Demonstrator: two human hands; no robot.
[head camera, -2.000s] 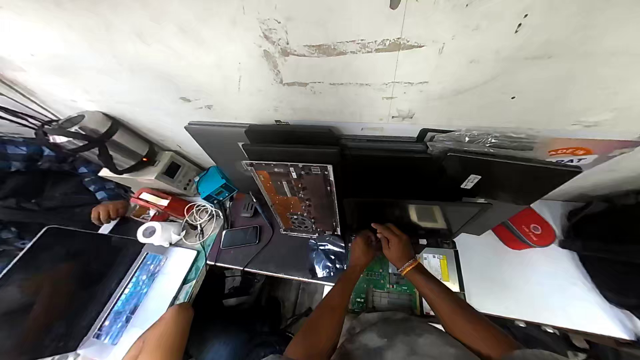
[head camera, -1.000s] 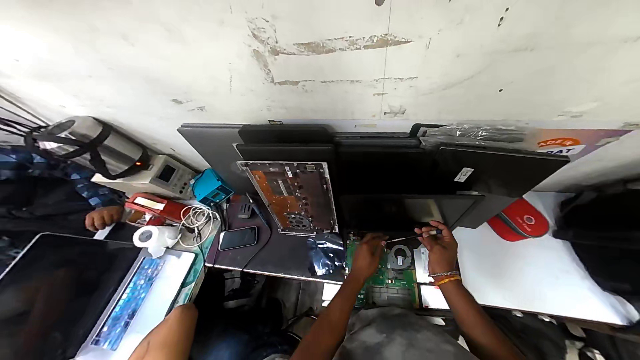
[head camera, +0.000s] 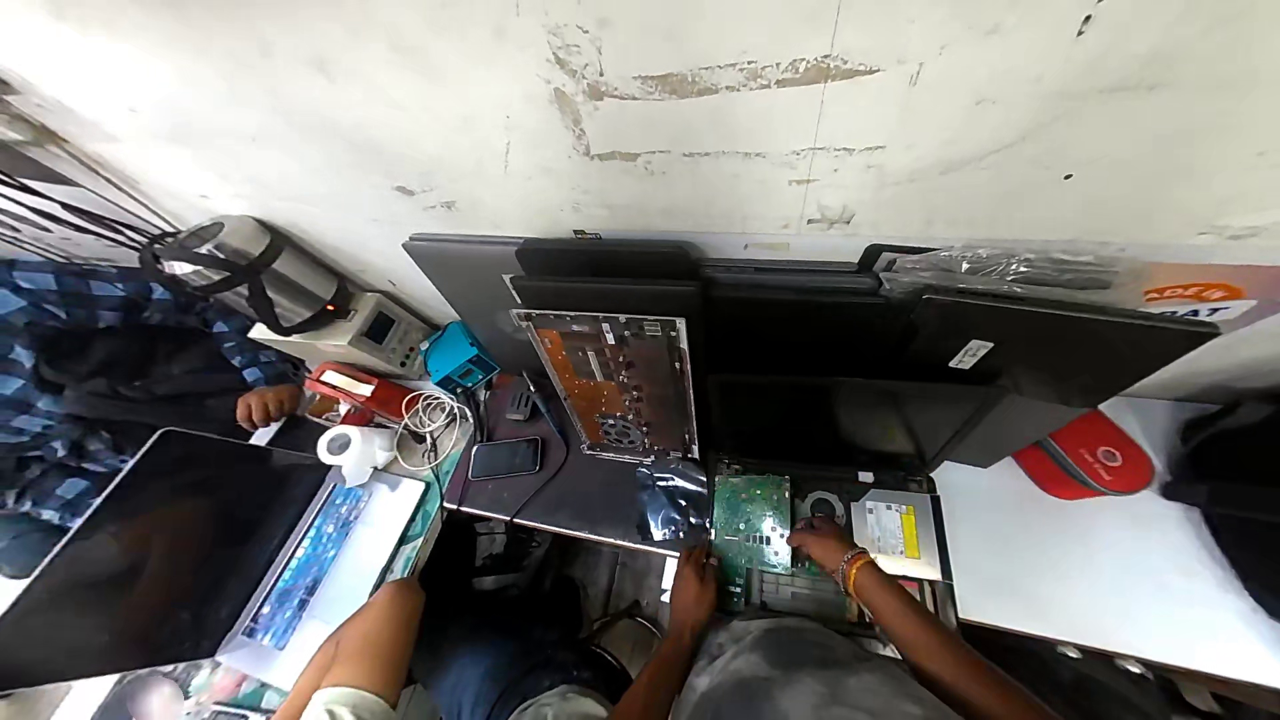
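An opened laptop base lies at the table's front edge, with a green circuit board (head camera: 752, 520) on its left part, a round cooling fan (head camera: 822, 507) beside the board and an optical drive (head camera: 897, 532) at the right. My left hand (head camera: 694, 590) is at the base's lower left corner; whether it grips anything is hidden. Over the board's right edge, just below the fan, is my right hand (head camera: 822, 543), its fingers bent toward the board; I cannot tell what they hold. The dark laptop screen (head camera: 810, 420) stands tilted back behind the base. A shiny antistatic bag (head camera: 674, 500) lies to the left.
Dark laptop panels (head camera: 1050, 350) lean on the wall, a laptop bottom cover (head camera: 625, 385) before them. A smartphone (head camera: 505, 458) and cables lie left. A co-worker's hand (head camera: 268, 405) is near an open laptop (head camera: 330, 570). A red cap (head camera: 1085, 455) lies right.
My hands have come down from the screen's lower edge, the left to the base's lower left corner, the right onto the board beside the fan. The board and drive are now more exposed.
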